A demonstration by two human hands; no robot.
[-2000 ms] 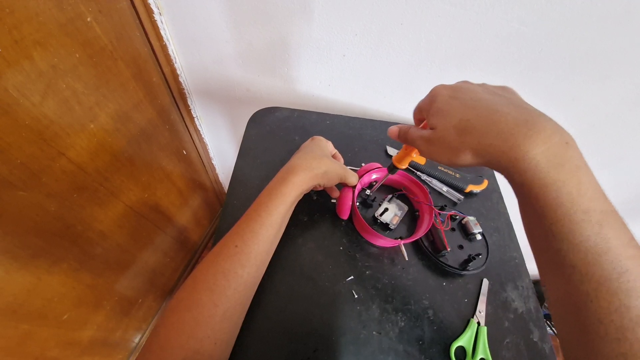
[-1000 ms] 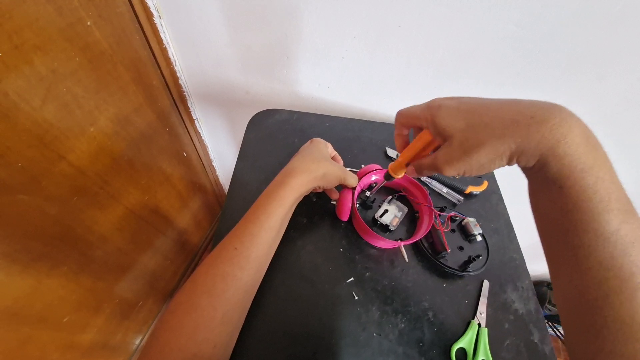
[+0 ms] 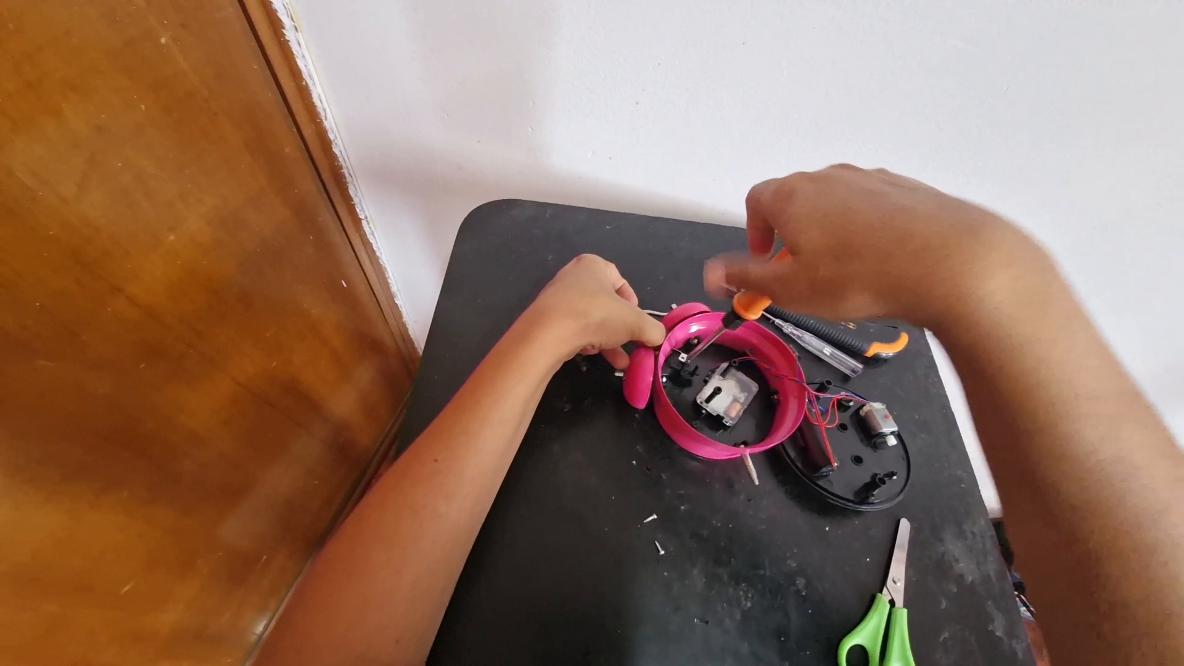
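Observation:
A pink twin-bell alarm clock housing [image 3: 703, 442] lies opened on the black table, with a clear-cased clock movement [image 3: 729, 394] inside. My left hand [image 3: 606, 314] grips the housing at its upper left, between the two pink bells [image 3: 639, 378]. An orange-handled screwdriver [image 3: 751, 304] slants down into the housing, its tip near a small metal part by the inner wall. My right hand [image 3: 832, 245] is at the handle, thumb and fingers around its top, slightly blurred. Red and dark wires run from the housing to the black back cover [image 3: 856, 505], which carries a small metal motor [image 3: 878, 421].
Behind the housing lie a black and orange utility knife [image 3: 842, 331] and a clear-handled screwdriver [image 3: 819, 347]. Green-handled scissors [image 3: 895, 592] lie at the front right. Small screws [image 3: 659, 548] are scattered in front of the housing. A white wall and a wooden door [image 3: 176, 305] border the black table [image 3: 555, 555].
My right hand has changed its hold on the screwdriver handle, which stands at a different angle than a second ago. My left hand stays at the housing.

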